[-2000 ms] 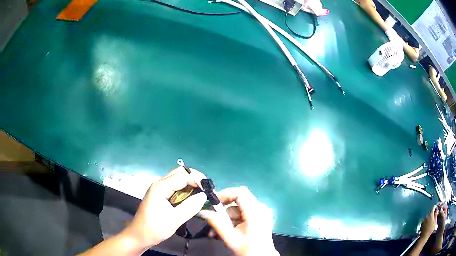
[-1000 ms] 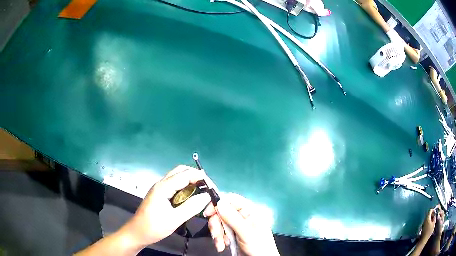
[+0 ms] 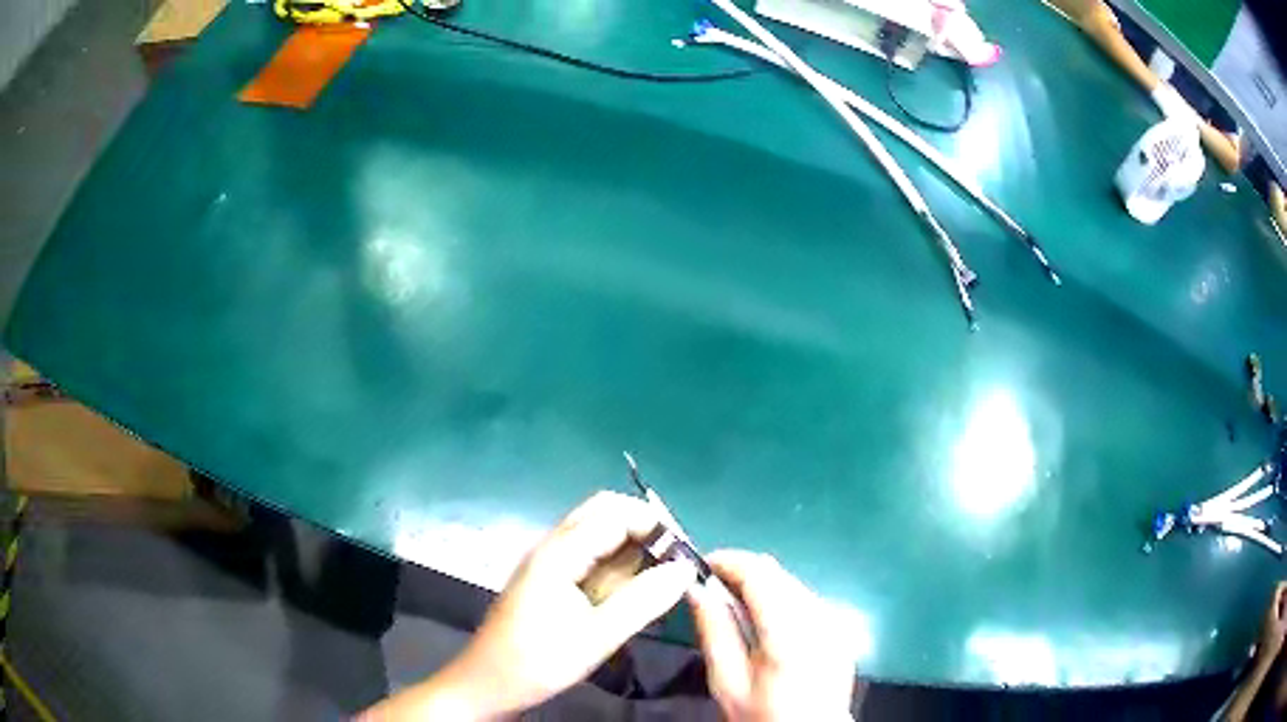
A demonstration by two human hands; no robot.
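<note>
A cable assembly (image 3: 728,598) is held over the table's near edge. Its ring terminal tip (image 3: 632,461) points up and away, with a dark band behind it. My left hand (image 3: 565,607) holds a tape roll (image 3: 613,574) in its palm and pinches the dark band of the cable between thumb and fingers. My right hand (image 3: 783,635) grips the cable just behind the dark band. The lower part of the cable is hidden by my right hand.
Two white cables (image 3: 882,153) lie at the far side near a black cord (image 3: 593,65). A white fan (image 3: 1162,169) stands far right, near a person's arm (image 3: 1129,57). A white and blue harness bunch (image 3: 1225,514) is at right. An orange strip (image 3: 306,65) and yellow item (image 3: 332,10) are far left.
The view has shifted, so table items appear further right and lower. The ring terminal now shows edge-on. Both hands stay on the cable, with my right hand closer behind the dark band.
</note>
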